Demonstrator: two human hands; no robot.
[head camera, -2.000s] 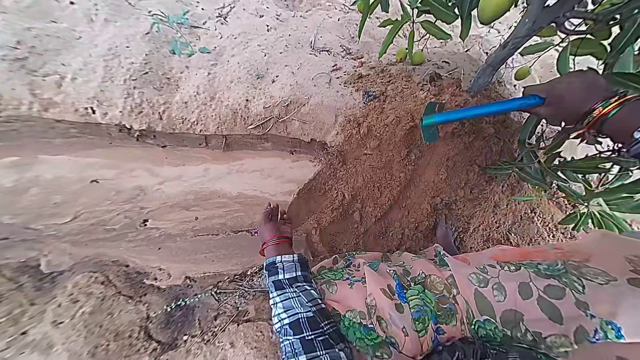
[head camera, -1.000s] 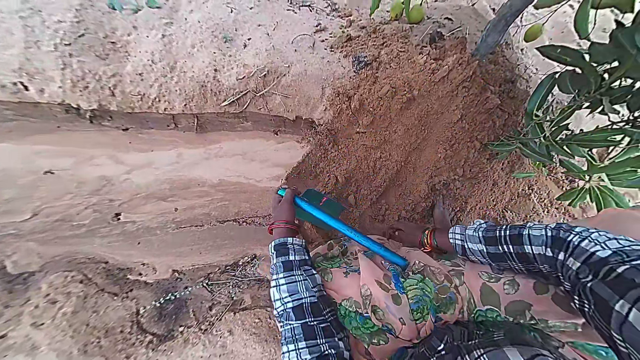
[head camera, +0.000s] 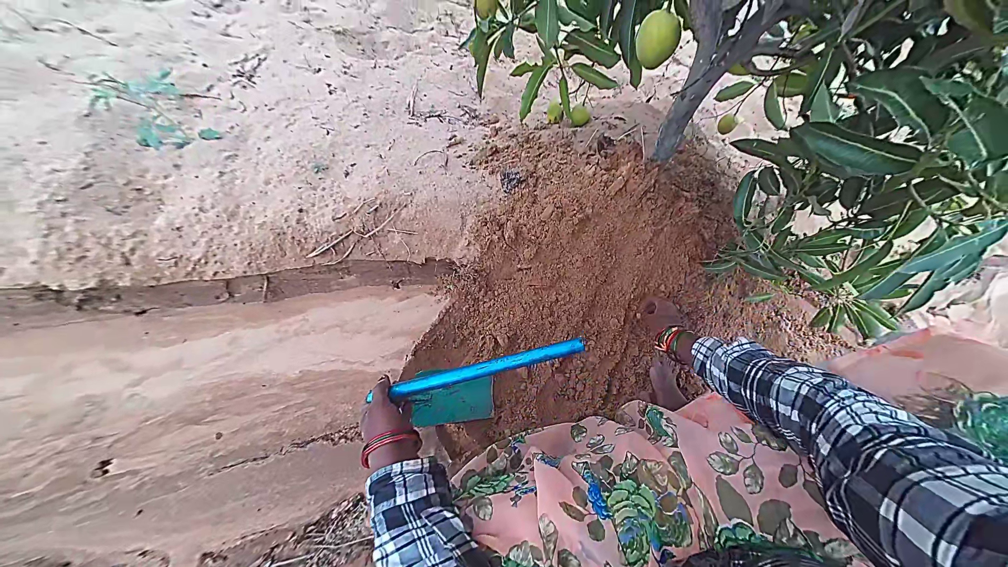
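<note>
A hand hoe (head camera: 496, 366) with a blue handle and a flat green blade lies across the lower middle of the view. My left hand (head camera: 386, 417), with red bangles at the wrist, grips it at the end by the blade. The handle's free end points right and slightly up. Beyond that end, my right hand (head camera: 661, 317) is down at the loose reddish-brown soil (head camera: 583, 236), off the handle; its fingers are partly hidden, and whether it holds soil cannot be told. Part of a bare foot (head camera: 667, 382) shows just below the right hand.
A tree trunk (head camera: 683, 118) rises from the soil at the top, with green mangoes (head camera: 658, 39) and leafy branches (head camera: 858, 150) on the right. A shallow channel of smooth, pale silt (head camera: 197, 362) runs off left. Dry twigs (head camera: 354, 236) lie on its upper bank. Floral cloth (head camera: 630, 496) covers my lap.
Two seconds ago my right hand held the hoe by its handle at upper right. The hoe then came down to my left hand. Since one second ago its handle has swung upward, and my right hand is farther from it.
</note>
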